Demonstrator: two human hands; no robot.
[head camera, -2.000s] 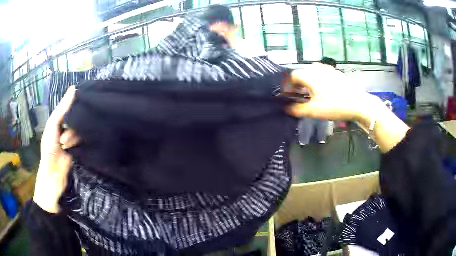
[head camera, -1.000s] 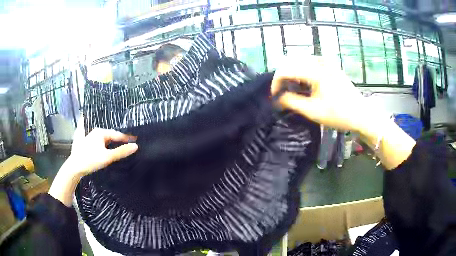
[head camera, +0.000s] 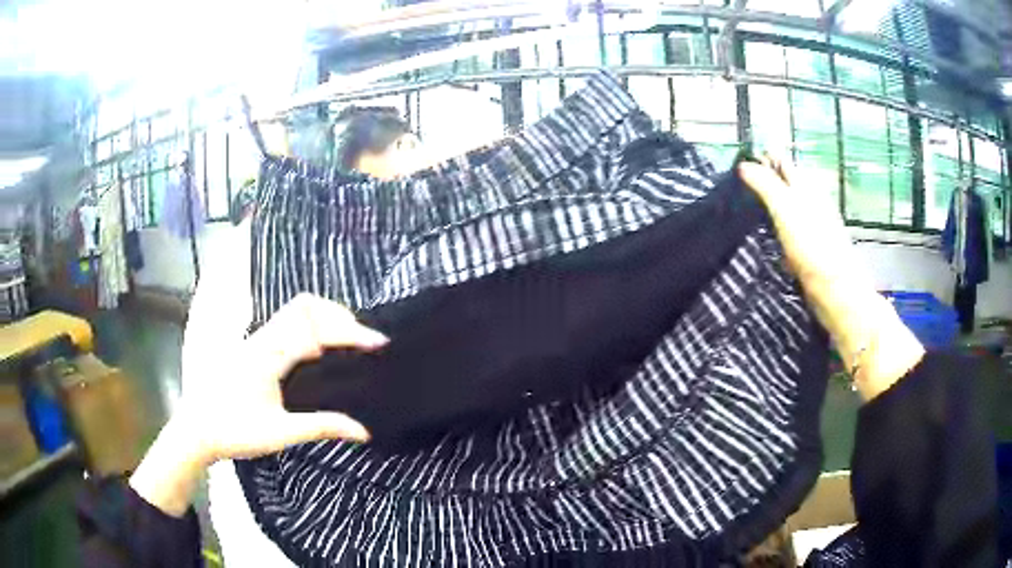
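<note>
A black garment with white-striped ruffles (head camera: 666, 433) spreads across the middle of the view. Its plain black inner layer (head camera: 533, 333) shows between striped tiers, and a dark strap-like strip rises from its upper left. My left hand (head camera: 277, 383) lies at the left part of the black cloth, thumb and fingers spread apart, with cloth showing between them; no pinch is visible. My right hand (head camera: 793, 227) pinches the garment's upper right edge and holds it up; its fingertips are partly hidden by the bright blur.
A person's dark-haired head (head camera: 372, 139) shows behind the garment. Metal rails (head camera: 666, 75) cross above. Cardboard boxes (head camera: 98, 413) stand at the left, a blue crate (head camera: 923, 316) at the right. A carton edge (head camera: 827, 501) and dark striped cloth show at the lower right.
The garment's lower edge has swung right and more striped tiers show. My right hand has moved right and up with the edge. My left hand's thumb and fingers have spread wider.
</note>
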